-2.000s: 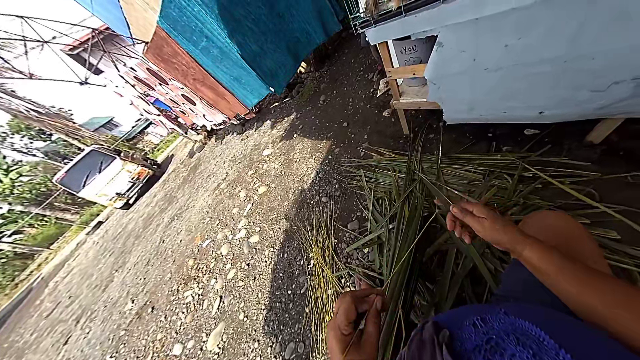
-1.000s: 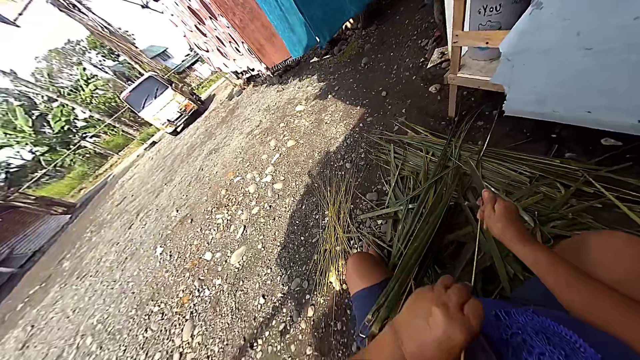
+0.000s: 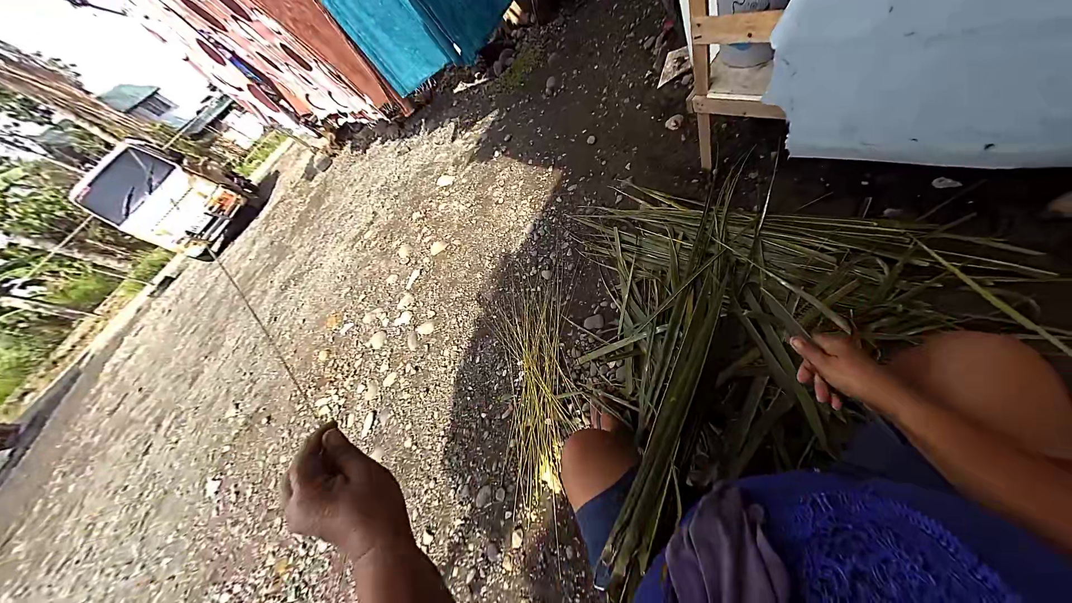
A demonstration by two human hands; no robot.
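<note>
My left hand [image 3: 347, 494] is held out over the gravel at the lower left, its fingers closed on a thin leaf midrib [image 3: 264, 331] that points up and away. Near the right side, my right hand [image 3: 829, 364] pinches something narrow, which looks like a leaf blade, between thumb and fingers. Long green palm leaflets [image 3: 687, 360] lie across my lap and spread over the ground beyond my knees. Beside my knee, a loose bundle of thin yellow-green midribs [image 3: 536, 385] rests on the ground. A greyish purple cloth [image 3: 727, 548] lies on my blue lace clothing.
A wooden stand [image 3: 705, 100] and a pale blue sheet [image 3: 921, 84] are at the upper right. Teal cloth [image 3: 419, 38] hangs at the top. A white vehicle [image 3: 151, 197] stands at the far left on the gravel road [image 3: 209, 377].
My left hand has moved from over my lap out to the left, with the thin midrib in its fingers. The midrib bundle stays on the ground.
</note>
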